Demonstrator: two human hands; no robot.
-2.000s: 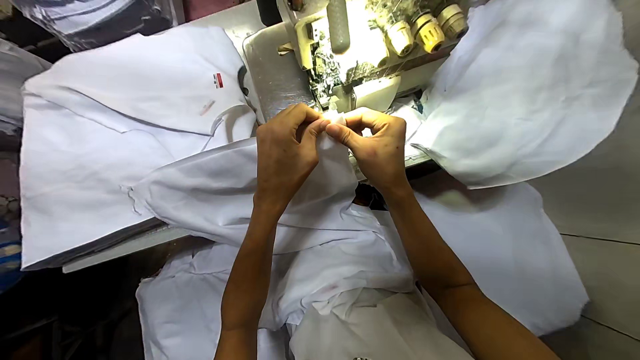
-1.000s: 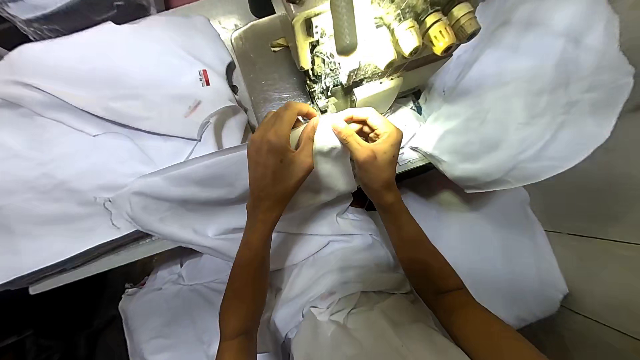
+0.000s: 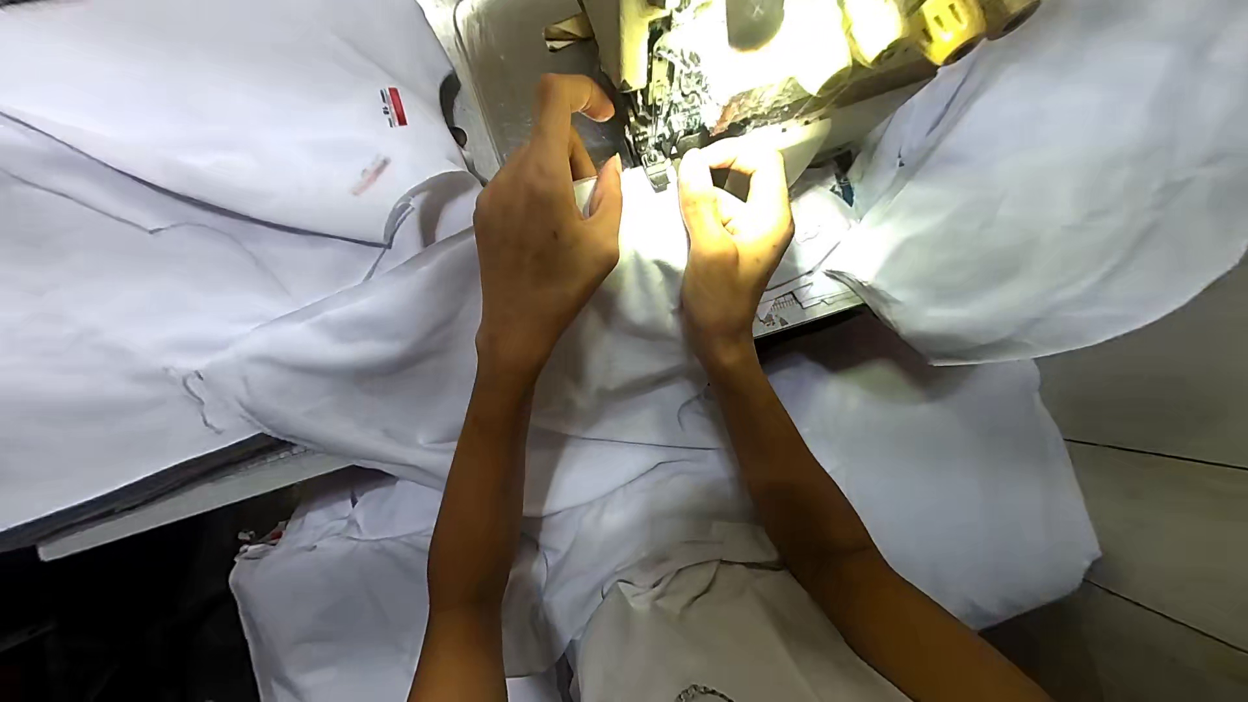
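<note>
A white fabric piece point(image 3: 624, 292) runs from the lap up to the presser foot point(image 3: 660, 171) of a sewing machine point(image 3: 780, 49). On its right edge near the foot, my right hand point(image 3: 736, 234) pinches the cloth between thumb and fingertips. Left of the foot is my left hand point(image 3: 551, 205), its thumb apart from the raised, curled fingers and its palm side over the cloth; no cloth shows between the fingertips. Bright lamp light washes out the needle area.
Stacked white garment pieces point(image 3: 195, 156) with a small red label cover the table at left. More white cloth point(image 3: 1053, 195) lies right of the machine, and other cloth point(image 3: 936, 468) hangs below it. Yellow knobs point(image 3: 946, 24) line the machine's top. Tiled floor point(image 3: 1160, 546) shows at lower right.
My left hand has gone from pinching the cloth's edge beside my right hand to standing apart with its fingers raised. The cloth's edge now lies at the presser foot. The view has shifted closer.
</note>
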